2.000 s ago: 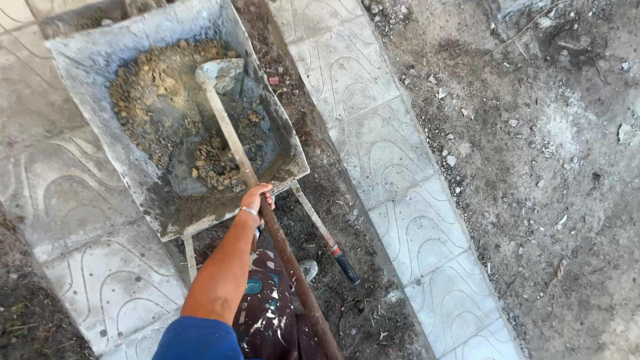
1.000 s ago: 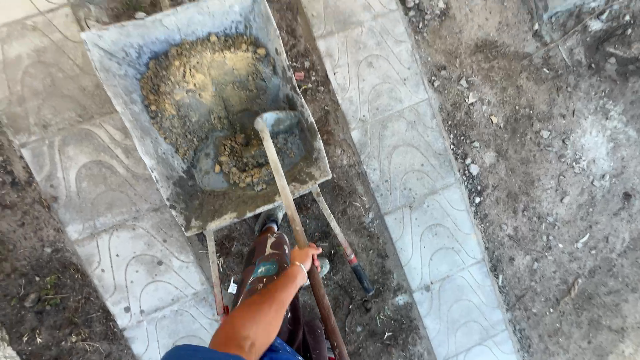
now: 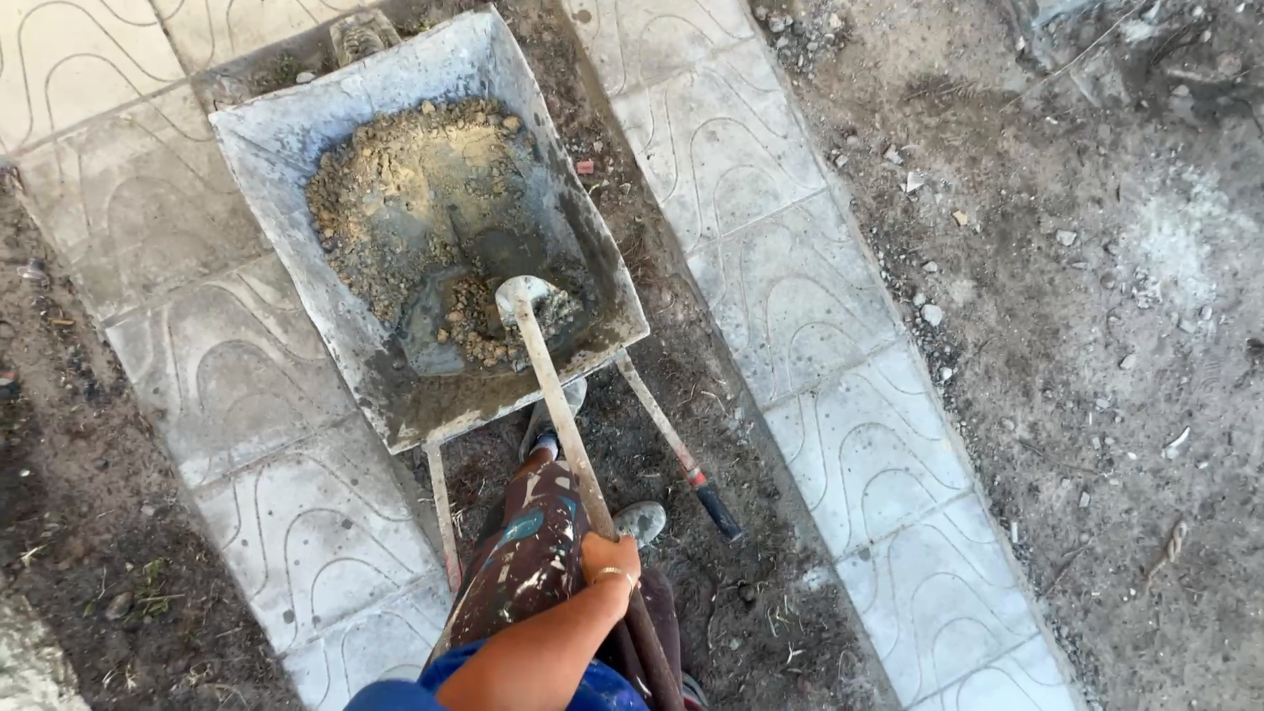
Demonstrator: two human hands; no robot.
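My left hand (image 3: 609, 561), with a thin bracelet at the wrist, is closed around the wooden handle of a long-handled hoe or shovel (image 3: 558, 400). Its blade (image 3: 527, 299) rests in wet mix near the close end of a metal wheelbarrow tray (image 3: 449, 420). Crumbly sand-coloured material (image 3: 380, 183) is heaped toward the far left of the tray, with grey wet mix (image 3: 434, 331) on the near side. The handle's lower end runs past my legs to the bottom edge. My right hand is out of view.
One wheelbarrow handle with a black grip (image 3: 716, 509) juts out right of my legs; the other (image 3: 441, 504) lies left. My shoes (image 3: 640, 523) stand on bare soil between two strips of patterned paving (image 3: 780, 286). Rubble and stones (image 3: 930, 314) lie on the right.
The blade has moved from the middle of the heap to the tray's close end. My left hand has drawn back toward my body, still around the handle.
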